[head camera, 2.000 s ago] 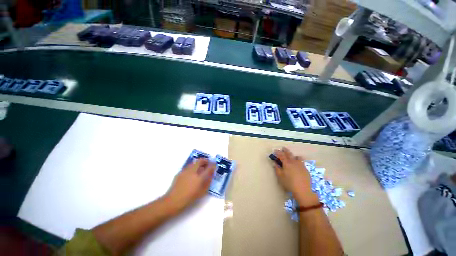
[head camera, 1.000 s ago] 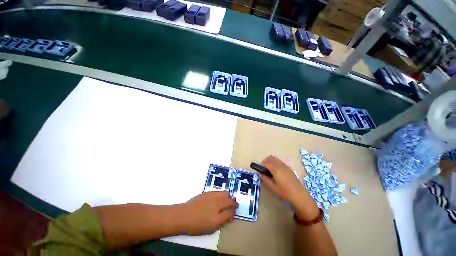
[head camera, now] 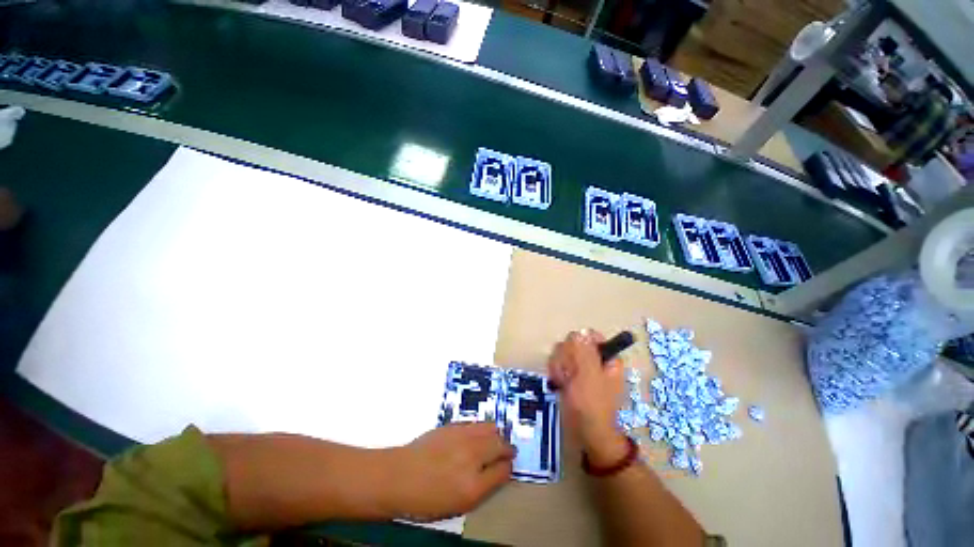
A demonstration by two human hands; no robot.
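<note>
Two plastic housings lie side by side where the white work sheet meets the brown board. My left hand rests over the lower part of the left housing, its fingertips at the right housing's lower left; whether it grips them is hidden. My right hand is just right of the housings, closed around a black pen-like tool that sticks out to the upper right. A pile of small light-blue pieces lies right of my right hand.
The green conveyor belt runs beyond the work area, carrying housing pairs and a row at far left. A bag of blue pieces and a white roll are at right, beside a metal post. Dark blocks lie beyond the belt.
The two housings now lie squarely side by side. My right hand has moved from the pile to beside them, and the tool now points up and right. My left hand has moved lower in view.
</note>
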